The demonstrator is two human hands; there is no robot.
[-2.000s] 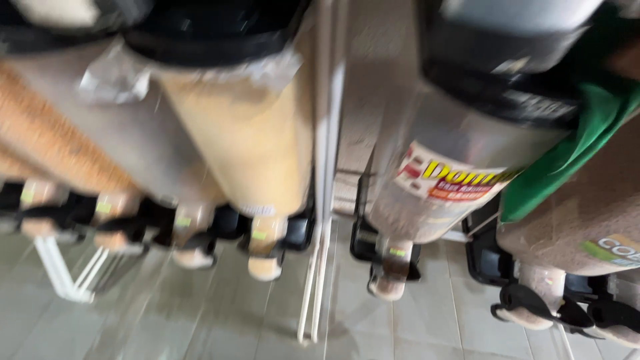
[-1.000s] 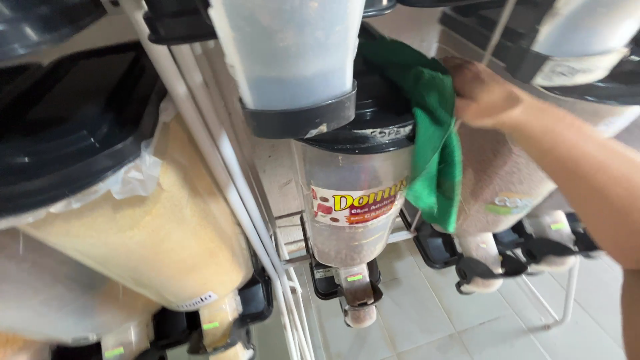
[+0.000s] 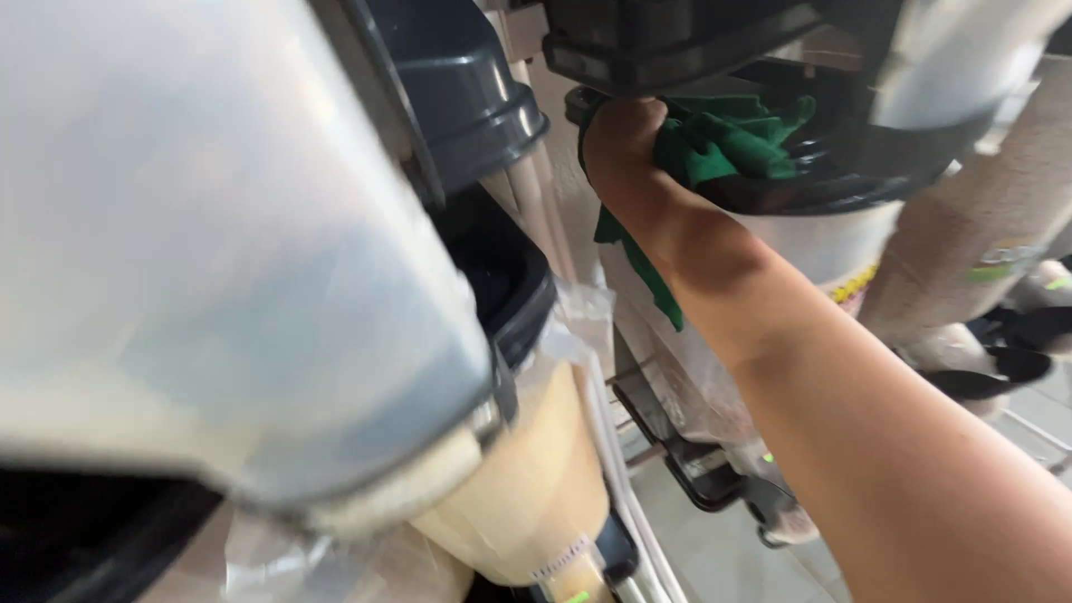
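Observation:
My right hand (image 3: pixel 624 138) reaches in over the black lid (image 3: pixel 825 188) of a clear bulk food dispenser (image 3: pixel 825 243), holding a green cloth (image 3: pixel 733 138). The cloth is bunched on the lid, and one end hangs down left of my forearm. The fingers are partly hidden beneath a black dispenser part (image 3: pixel 670 50) above. My left hand is out of view.
A large translucent container (image 3: pixel 251 251) stands very near on the left. Below it is a dispenser of pale yellow powder (image 3: pixel 536 477) with a black lid. White rack bars (image 3: pixel 624 494) run beside it. More dispensers (image 3: pixel 988 226) with black spouts stand at right, above a tiled floor.
The hand with the green cloth has moved from the dispenser's right side across its lid to the far left side. The view has moved closer to the containers.

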